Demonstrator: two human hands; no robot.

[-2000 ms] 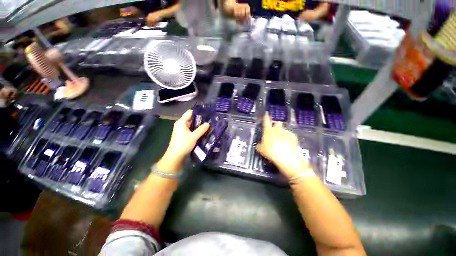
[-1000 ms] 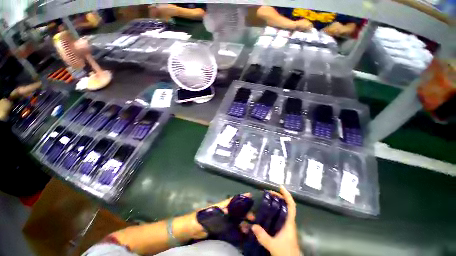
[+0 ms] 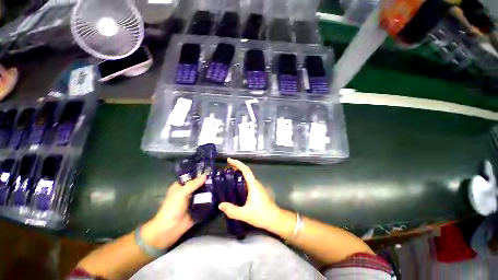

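Note:
My left hand (image 3: 176, 210) holds dark purple phones (image 3: 204, 180); one shows its back with a white label. My right hand (image 3: 255, 205) grips several more phones (image 3: 233, 188) side by side, on edge. Both hands are close together near my body, in front of the clear tray (image 3: 245, 156). In that tray, the far row holds purple phones (image 3: 255, 71) face up. The near row has no phones, only white slips (image 3: 247, 134) in the pockets.
Another tray of phones (image 3: 76, 164) lies at left. A white fan (image 3: 107, 27) and a pinkish-white phone-like device (image 3: 125, 64) stand beyond it. More trayed phones lie ahead (image 3: 252, 25). A pale post (image 3: 357, 52) slants at right, and a red item (image 3: 454, 243) is low right.
The view has shifted right and down. The held phones are now upright between my hands, one with its labelled back showing. The near-row phone seen earliest is gone from the tray.

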